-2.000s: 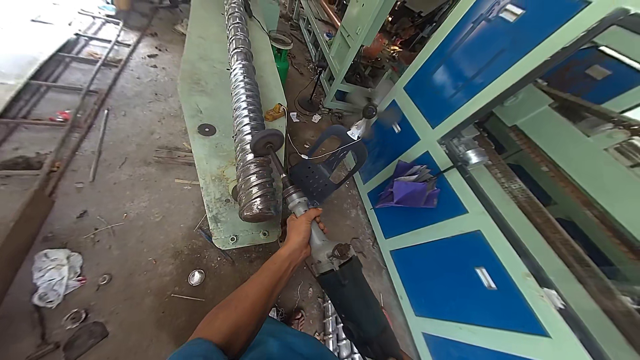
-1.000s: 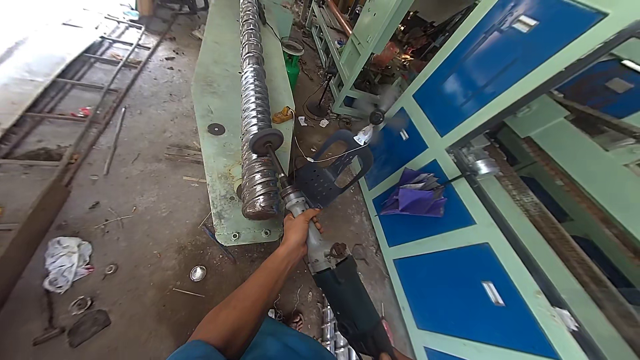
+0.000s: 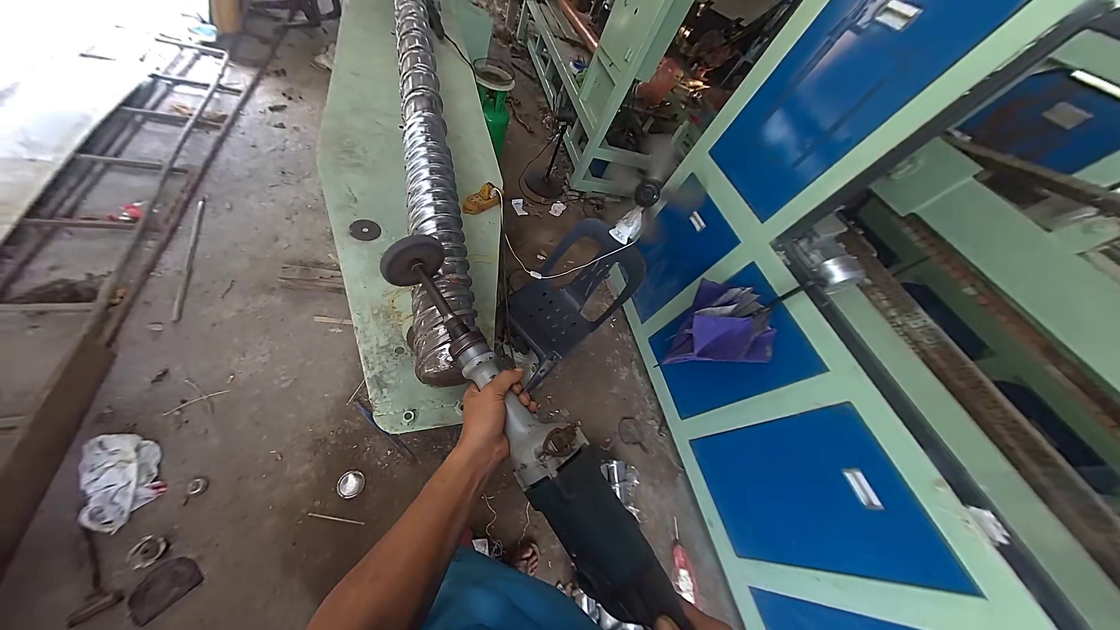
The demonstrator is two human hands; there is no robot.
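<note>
My left hand point(image 3: 492, 411) is wrapped round the grey metal neck of a long power grinder point(image 3: 525, 437) with a dark rear body. At the lower edge my right hand point(image 3: 678, 619), mostly cut off by the frame, holds the rear end of the same tool. The grinder's shaft ends in a round grinding wheel point(image 3: 411, 260), which lies over the left side of a shiny steel extruder screw point(image 3: 429, 149); whether it touches cannot be told. This screw with spiral flights lies lengthwise on a pale green metal plate point(image 3: 359, 157).
A dark plastic chair point(image 3: 560, 315) stands right of the plate, with a fan point(image 3: 647, 192) beyond it. Blue-panelled green machine frames point(image 3: 836, 499) line the right side, with a purple bag point(image 3: 722, 337) on one panel. A metal rack point(image 3: 175, 166), a white cloth point(image 3: 120, 481) and small parts lie on the floor at left.
The grinding wheel has moved left relative to the screw, from over its right part to its left edge. Both hands have stayed on the grinder.
</note>
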